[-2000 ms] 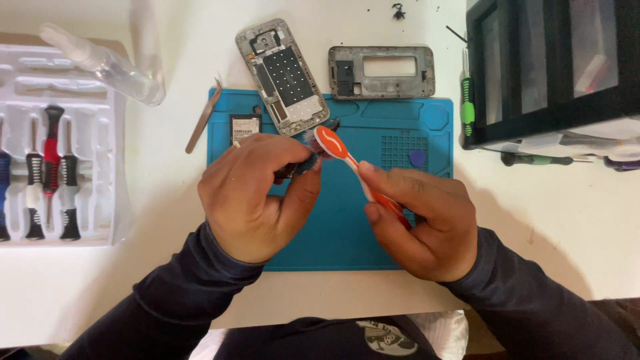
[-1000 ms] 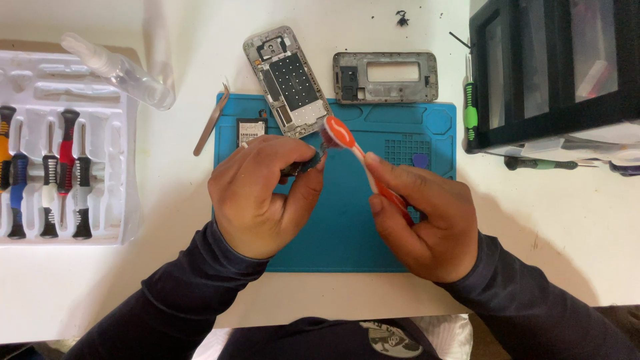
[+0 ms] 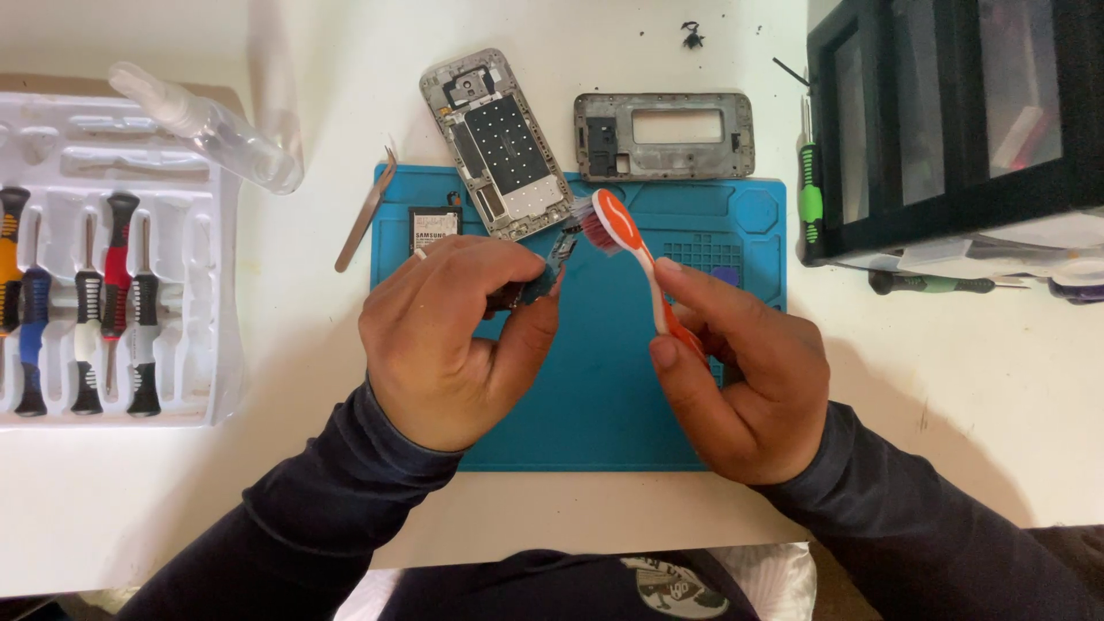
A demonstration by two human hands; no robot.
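My left hand (image 3: 457,336) pinches a small phone circuit board (image 3: 552,272) between thumb and fingers; much of the board is hidden by them. In my right hand (image 3: 746,371) is an orange and white toothbrush (image 3: 623,226), its bristles beside the upper end of the board; whether they touch it I cannot tell. Behind my left fingers a Samsung phone battery (image 3: 434,226) lies on the blue silicone mat (image 3: 586,388). A metal phone mid-frame (image 3: 504,142) rests tilted over the mat's back edge, and a second phone frame (image 3: 664,136) with a rectangular opening lies to its right.
Bent-tip tweezers (image 3: 366,216) lie at the mat's left edge. Farther left are a clear spray bottle (image 3: 207,129) and a white plastic tray (image 3: 211,345) of screwdrivers. A black drawer unit (image 3: 949,112) stands at right, with green-handled screwdrivers (image 3: 809,190) beside it. Black scraps (image 3: 692,36) lie at the back.
The toothbrush head has moved from the board's end to a little right of it, its bristles now more exposed. Both hands keep their holds. The view has shifted slightly.
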